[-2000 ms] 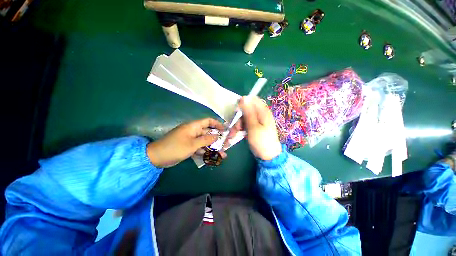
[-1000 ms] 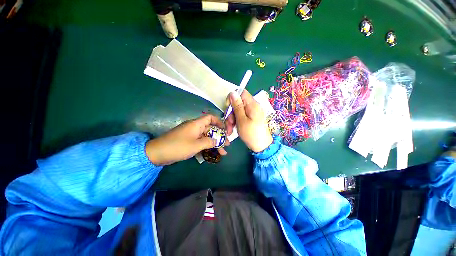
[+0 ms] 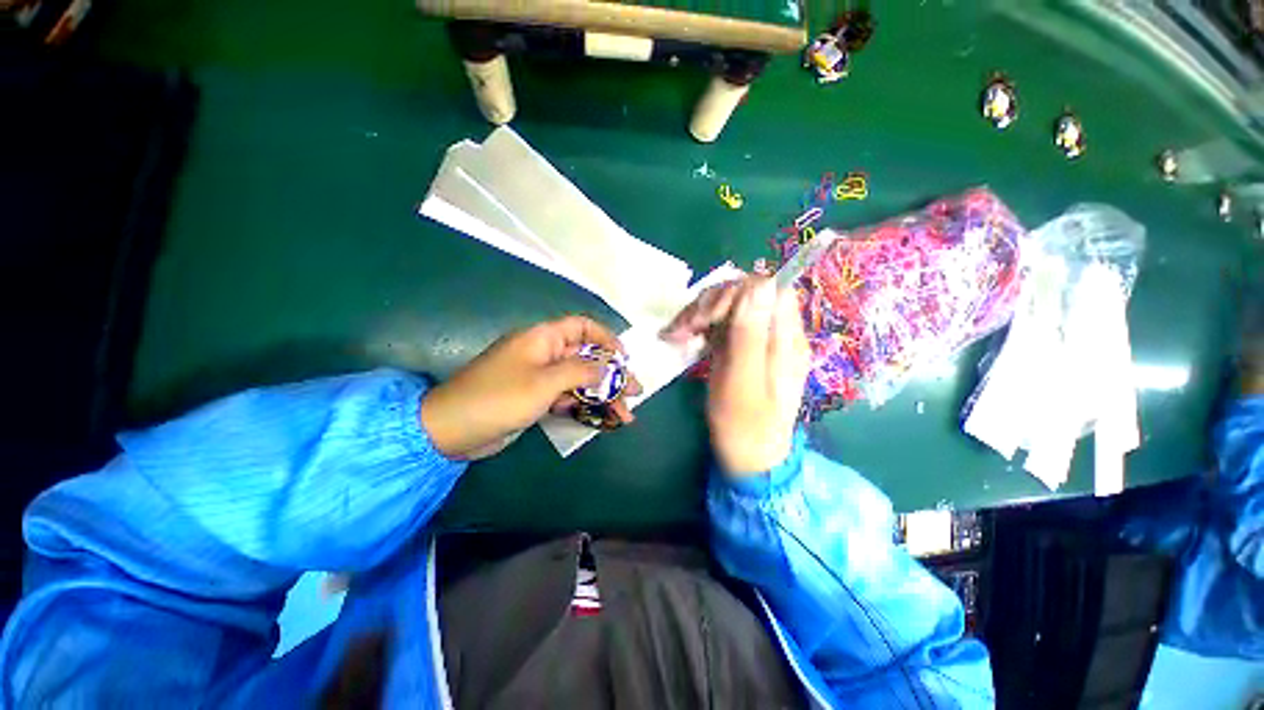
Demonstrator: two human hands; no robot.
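Observation:
My left hand holds a small round unit with a shiny dark rim and white and blue details, at the fingertips. My right hand is to its right, blurred, palm turned inward. A pale, thin tool-like thing sticks up from the right fingers; the grip itself is partly hidden. Off-white strips lie fanned and crossed beyond and between the hands. A clear bag of tangled pink, red and blue pieces lies just right of my right hand.
A small raised stand with cream legs is at the top. Loose yellow pieces lie below it. More round units stand spaced at upper right. A clear bag of white strips lies far right, near a person's blue sleeve.
My right hand has moved right, away from the round unit, and turned, with the pale tool now near the bag. My left hand still holds the unit. The view has shifted slightly.

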